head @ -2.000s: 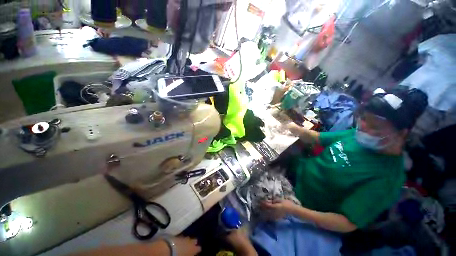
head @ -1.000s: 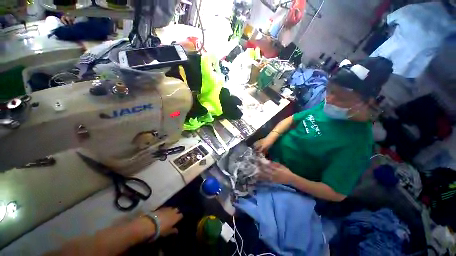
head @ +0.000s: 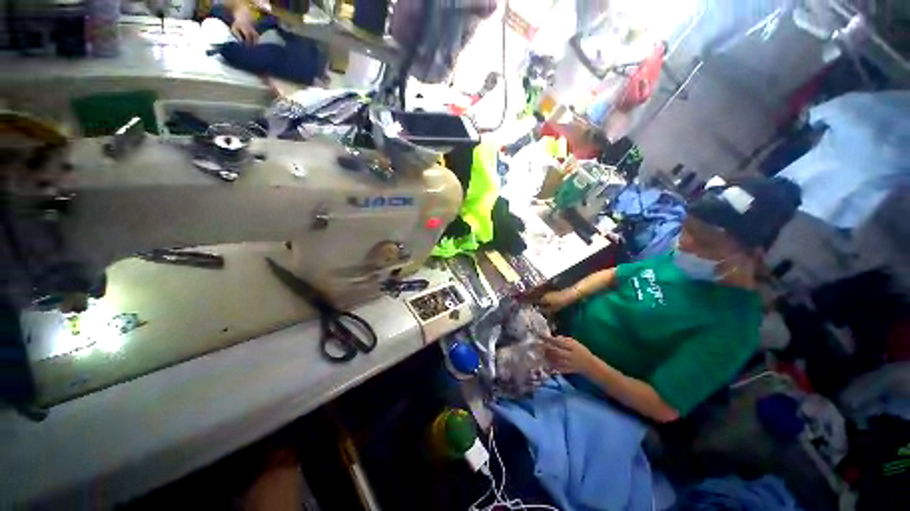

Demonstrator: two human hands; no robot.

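Note:
Neither of my hands can be made out. A dim skin-toned shape lies below the table edge at the bottom; I cannot tell what it is. The cream JACK sewing machine (head: 349, 215) stands across the left, its needle light shining on the bed. Black-handled shears (head: 344, 334) lie on the bed, blades toward the upper left. Dark thin tweezers (head: 183, 257) lie under the arm. Small dark snips (head: 404, 286) lie beside the parts tray (head: 431, 321). A jar with a green lid (head: 459, 430) stands below the table edge, near a blue-capped bottle (head: 463, 357).
A coworker in a green top (head: 679, 329) sits at the right, handling grey crumpled material (head: 521, 349). Light-blue garments (head: 579, 439) hang between the stations. White cables (head: 489, 489) run beside the jar. A phone (head: 431, 127) and neon fabric (head: 479, 205) are behind the machine.
The view has swung left and shows more machine bed. My braceleted forearm and hand, earlier reaching along the table's front edge, no longer show there. The green-lidded jar stands free.

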